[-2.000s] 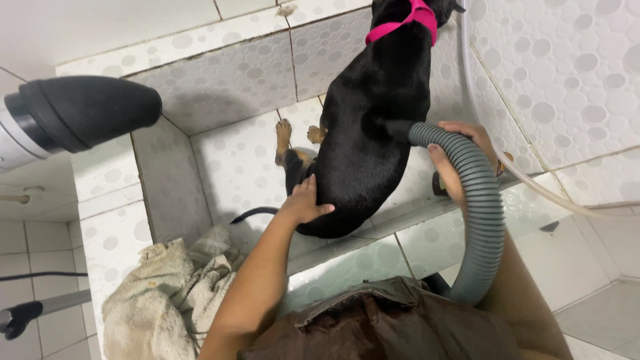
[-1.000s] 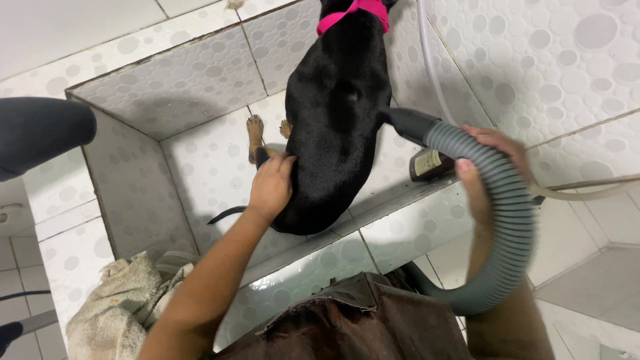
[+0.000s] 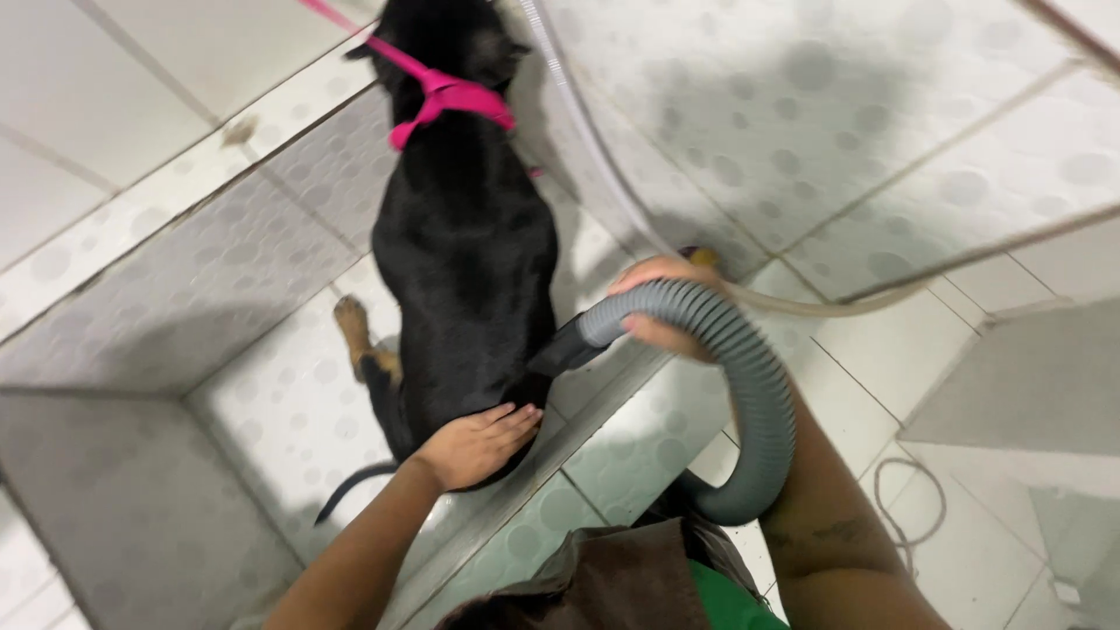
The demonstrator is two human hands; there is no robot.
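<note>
A black dog [image 3: 468, 262] with tan paws and a pink harness [image 3: 455, 101] stands or crouches in a tiled tub, its head toward the top of the view. My left hand [image 3: 479, 444] lies flat on its rump with the fingers slightly spread, above the thin tail [image 3: 354, 486]. My right hand [image 3: 669, 302] is closed around a grey corrugated dryer hose [image 3: 757, 398], partly hidden behind it. The hose's black nozzle [image 3: 569, 346] points at the dog's lower back, touching or very near the coat.
The tub's tiled front ledge [image 3: 652, 433] runs between my body and the dog. A pale thin hose [image 3: 604, 162] passes along the right wall and over the ledge. A tiled wall [image 3: 236, 197] bounds the far side, and a looped cord [image 3: 910, 499] lies at the lower right.
My left hand has moved from the dog's left flank onto its rump. The nozzle has shifted from the right side of the back to lower down near the rump. The view has turned.
</note>
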